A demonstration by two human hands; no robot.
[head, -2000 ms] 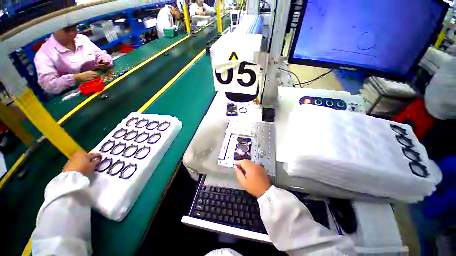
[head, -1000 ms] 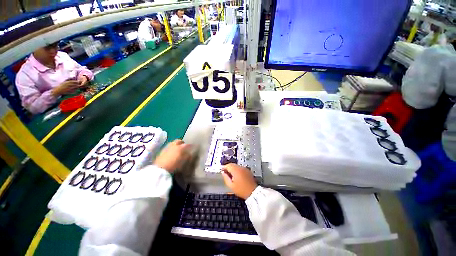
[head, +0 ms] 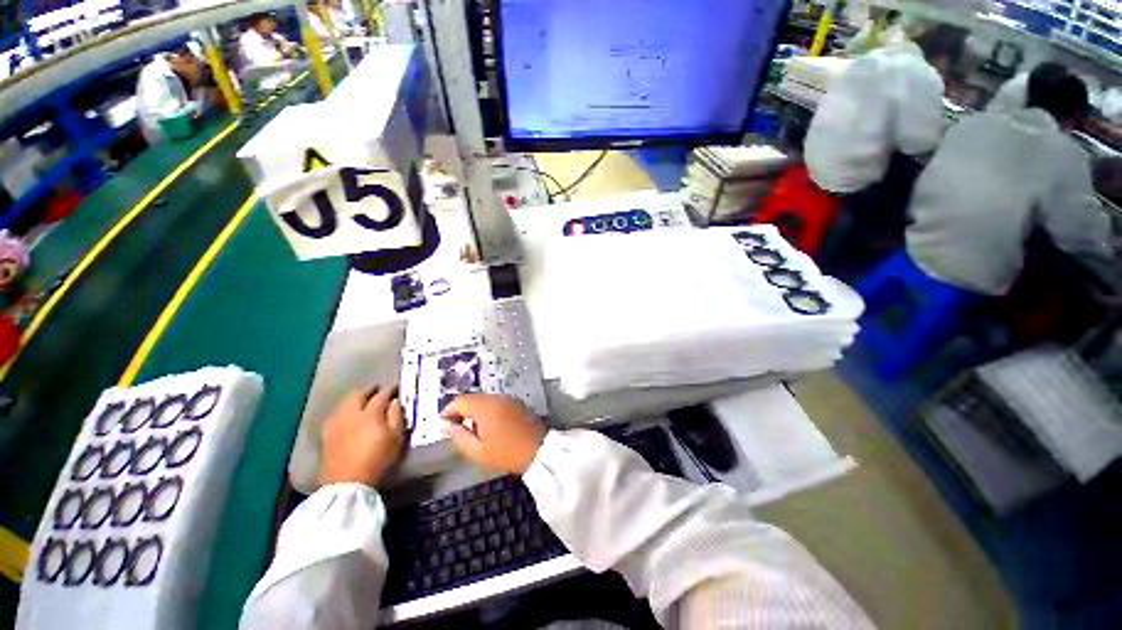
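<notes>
The silver base plate (head: pixel 517 351) lies on the light machine bed, with the black inspection fixture (head: pixel 459 373) on it. A ring part in the fixture cannot be made out clearly. My right hand (head: pixel 495 433) is at the front edge of the fixture, thumb and finger close together. My left hand (head: pixel 364 438) rests by the plate's left front edge, fingers bent. Whether either hand holds a small part cannot be told. The left-hand tray (head: pixel 228 474) holds rows of black rings. The right-hand tray stack (head: pixel 640 295) has several rings along its right side.
A black keyboard (head: pixel 474 535) and mouse (head: pixel 701 441) are below the plate. The camera head (head: pixel 351 203) marked 05 hangs behind it, near a spare block (head: pixel 407 291) and loose ring (head: pixel 439 287). The monitor (head: pixel 640 68) stands behind. Seated people (head: pixel 1009 197) are at right.
The view has turned right. My left hand has moved from the left tray to the plate's left side. My right hand remains at the fixture. The circle outline no longer shows on the monitor.
</notes>
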